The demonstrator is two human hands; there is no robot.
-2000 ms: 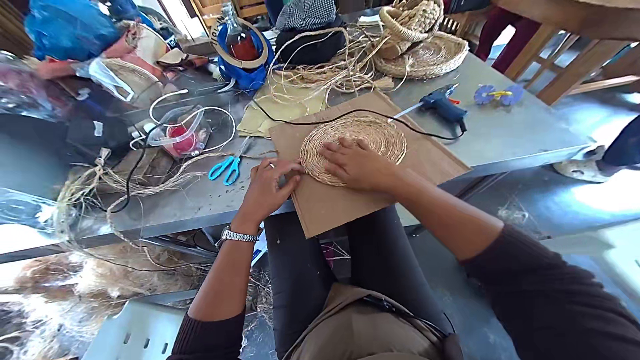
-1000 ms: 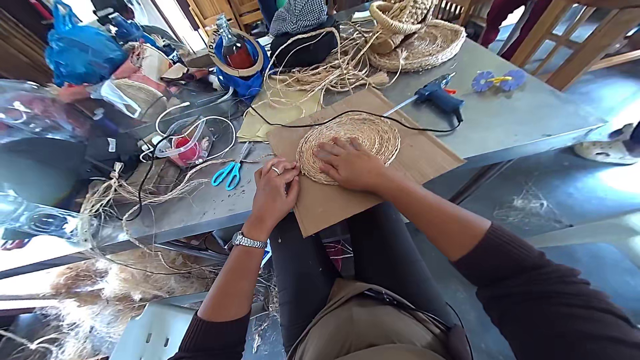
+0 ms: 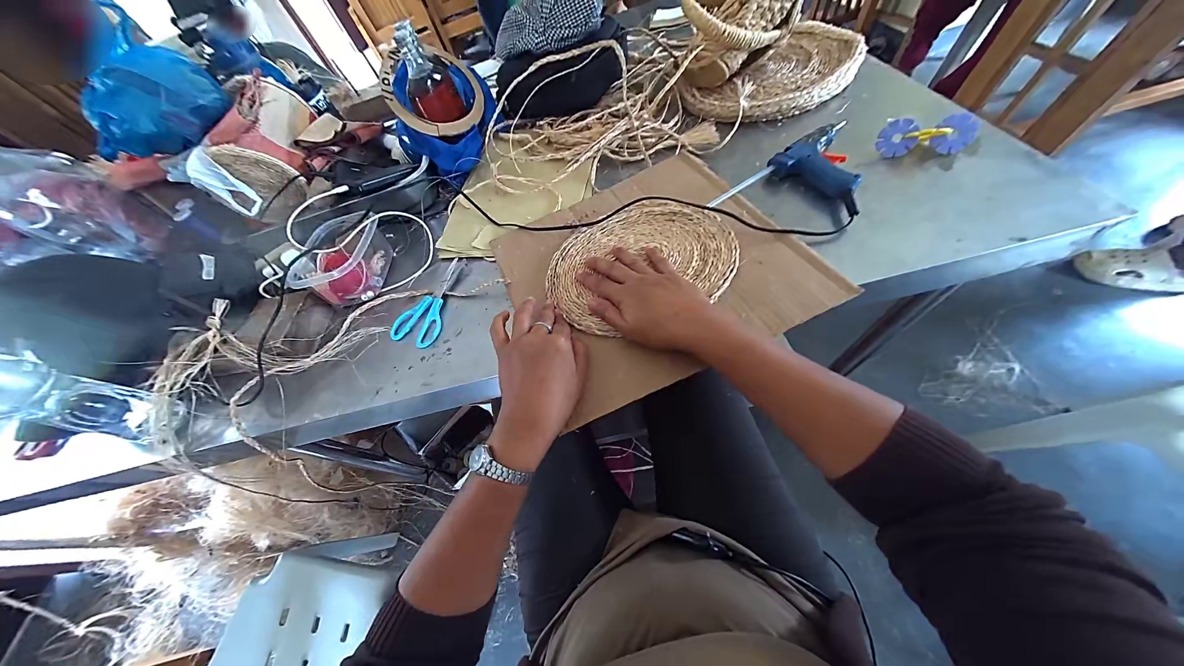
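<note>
A round mat of coiled natural-fibre cord [image 3: 694, 245] lies on a cardboard sheet [image 3: 795, 287] at the table's near edge. My right hand [image 3: 647, 301] rests flat on the mat, its fingers slightly spread. At the mat's left rim is my left hand [image 3: 541, 365], fingers bent and close together; a thin strand runs left from there, and whether the fingertips pinch it is hidden. Scissors with blue handles [image 3: 421, 319] lie left of the cardboard. Beyond its right side sits a blue hot glue gun [image 3: 814, 171], its black cable crossing the cardboard and the mat's far edge.
Loose braided cords [image 3: 610, 120] and woven baskets [image 3: 786, 69] lie at the back. On the left are a clear plastic container [image 3: 344, 268], more fibre strands [image 3: 222, 347] and plastic bags. A bottle with red liquid [image 3: 435, 88] stands behind. Fibre waste [image 3: 250, 509] lies below the table.
</note>
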